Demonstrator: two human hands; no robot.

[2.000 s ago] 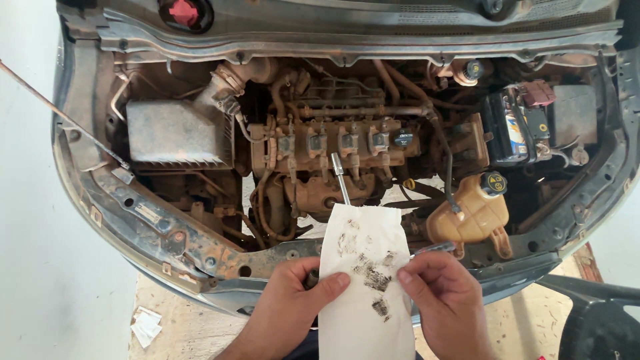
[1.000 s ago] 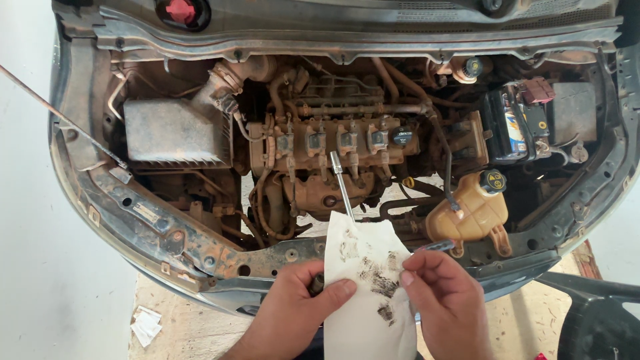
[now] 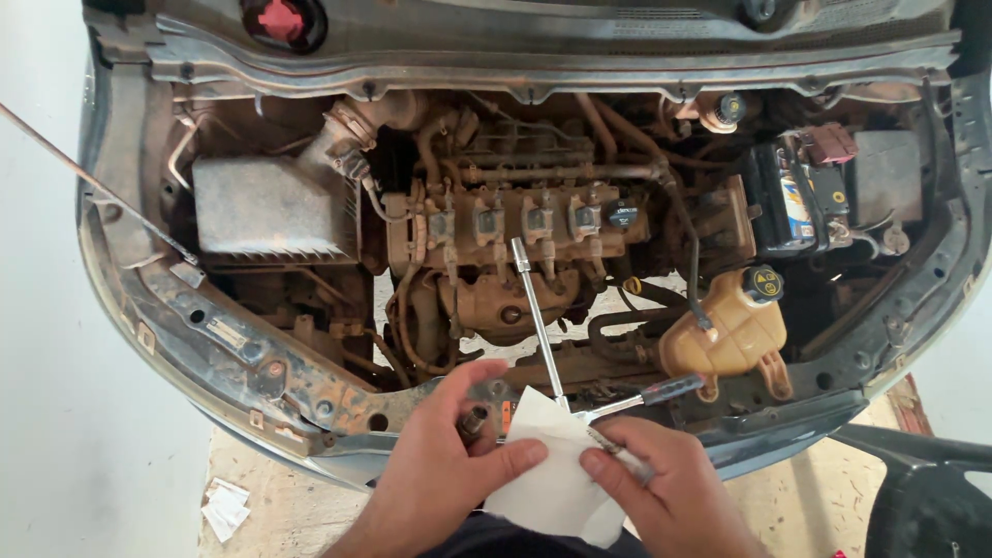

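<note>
At the bottom middle, my left hand (image 3: 465, 457) pinches a white paper sheet (image 3: 546, 473) between thumb and fingers, and a small metal socket (image 3: 473, 421) shows within its curled fingers. On the sheet's other side, my right hand (image 3: 651, 473) grips a folded part of the paper that has dark smudges. Just beyond the paper, a ratchet (image 3: 674, 387) with a dark handle rests at the front edge of the engine bay. A long chrome extension with a socket end (image 3: 539, 325) runs from beside it towards the dusty engine (image 3: 511, 225).
A yellowed coolant tank (image 3: 725, 333) with a black cap sits right of the engine. The battery (image 3: 790, 194) is farther right, the air filter box (image 3: 271, 205) left. A thin prop rod (image 3: 93, 182) slants at the left. Paper scraps (image 3: 225, 508) lie on the floor, and a black plastic object (image 3: 930, 480) stands at lower right.
The paper was spread upright with its smudges facing me; now it is lower and partly folded in my right hand. My left fingers have opened out, showing the socket. More of the ratchet is uncovered.
</note>
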